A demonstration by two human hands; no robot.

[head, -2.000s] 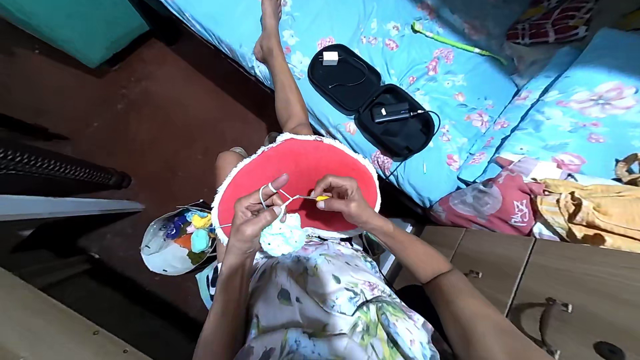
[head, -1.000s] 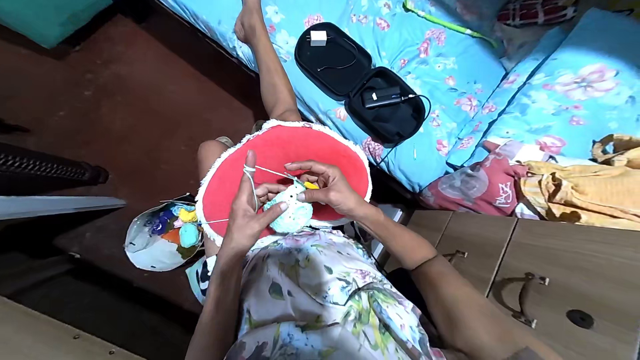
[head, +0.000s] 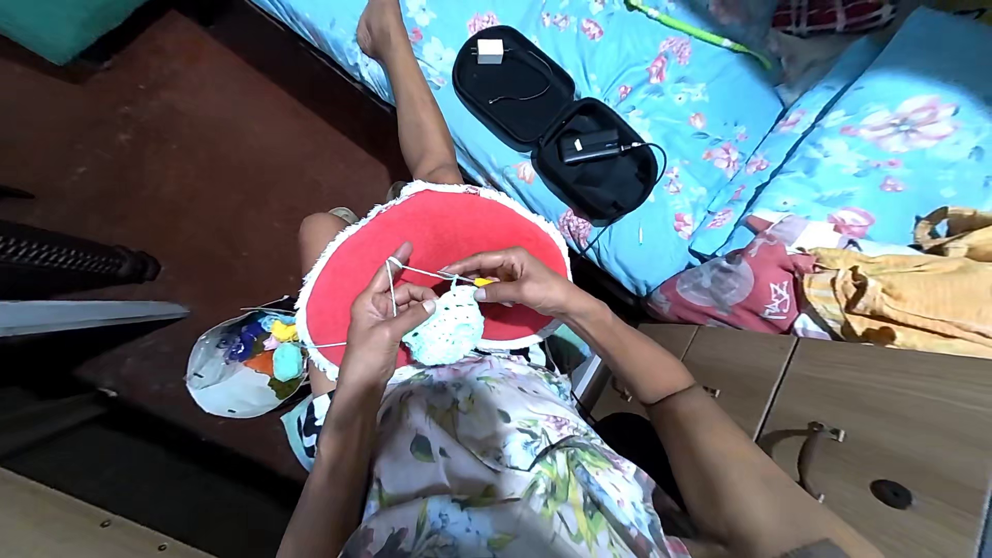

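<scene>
My left hand [head: 384,318] pinches the edge of a pale mint crocheted piece [head: 446,329], with a strand of yarn [head: 393,291] looped over its raised index finger. My right hand [head: 523,283] grips a crochet hook with a yellow handle [head: 486,282]; its thin shaft points left, at the top edge of the piece, and yarn runs from there to the left finger. Both hands are above a red oval cushion [head: 364,248] with a fluffy white rim, which lies across the lap. The hook's tip is too small to make out.
At the left, a white bag [head: 221,391] holds yarn balls of several colours. An open black case [head: 597,182] with a device and cable lies on the floral bed [head: 674,101]. Wooden drawers [head: 876,411] stand at the right, with a yellow cloth [head: 899,287] beyond.
One second ago the hands were close together at the crocheted piece; now the right hand is farther from the left finger, with yarn stretched between. The view has shifted somewhat.
</scene>
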